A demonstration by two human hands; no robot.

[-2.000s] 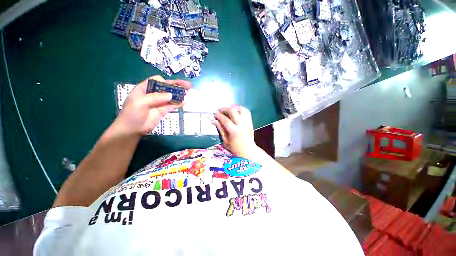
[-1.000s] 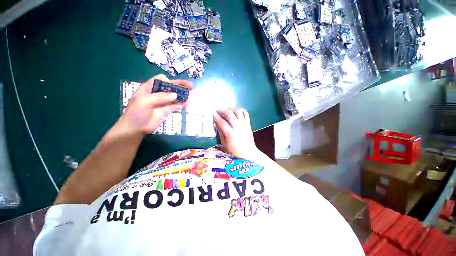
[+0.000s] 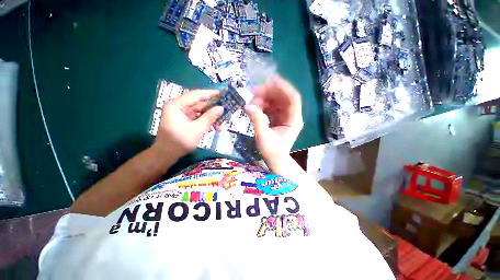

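Observation:
My left hand (image 3: 189,117) holds a blue circuit board (image 3: 231,104) between thumb and fingers, tilted, above the sticker sheet. My right hand (image 3: 277,117) is at the board's right edge with thumb and fingers pinched on a small whitish sticker (image 3: 245,95); it is blurred. The sticker sheet (image 3: 167,92) lies on the green bench under both hands, partly covered by them. A pile of loose blue boards (image 3: 216,27) lies just beyond the hands, some with white faces.
A clear tray (image 3: 378,117) of whitish stickered boards is at the right, with a dark heaped tray (image 3: 455,60) beyond it. Clear plastic (image 3: 10,136) lies at the left edge. A red crate (image 3: 432,183) stands on cardboard boxes off the bench at the right.
My right hand has lifted from the sheet's right side and moved up to the board in my left hand. The board is now tilted. The whole view has shifted, with bench items appearing further right.

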